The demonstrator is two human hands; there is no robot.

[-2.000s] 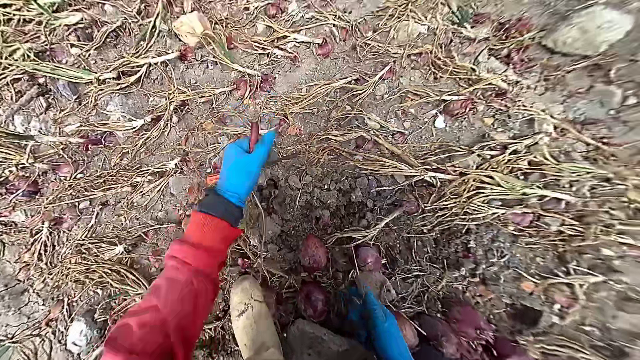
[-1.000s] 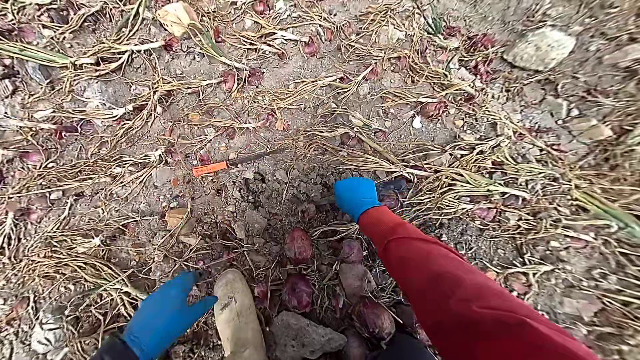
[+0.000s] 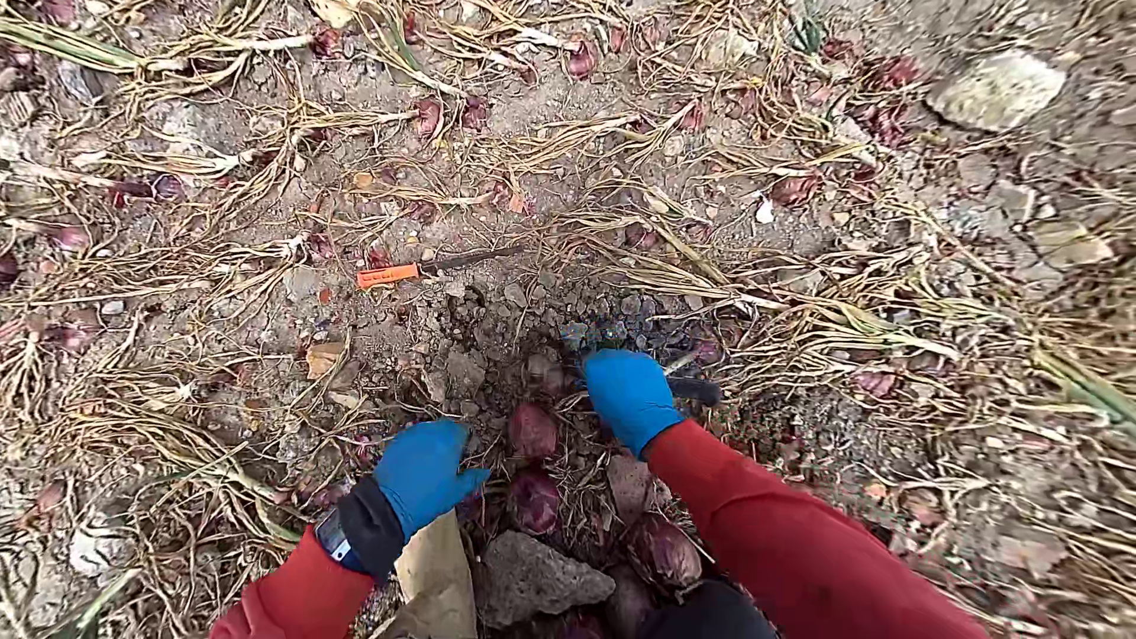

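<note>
My right hand (image 3: pixel 628 397), in a blue glove, is closed around the dark handle (image 3: pixel 694 390) of a tool whose working end cannot be made out against the soil. My left hand (image 3: pixel 428 475), also gloved in blue, hovers near the ground with fingers apart and nothing visible in it. Between the hands lie a red onion (image 3: pixel 533 431) and, just below, another red onion (image 3: pixel 534 500). A larger red onion (image 3: pixel 664 550) rests under my right forearm. Above my left hand, a knife with an orange handle (image 3: pixel 388 275) lies on the soil.
A grey rock (image 3: pixel 540 579) sits beside my boot (image 3: pixel 437 577) at the bottom. Onion plants with dry tops (image 3: pixel 852 324) cover the ground in rows. A pale stone (image 3: pixel 998 90) lies at the upper right.
Two seconds ago my left arm reached up near the knife; it is now lower, and has come nearer the onions since one second ago. My right hand has moved up from the bottom edge.
</note>
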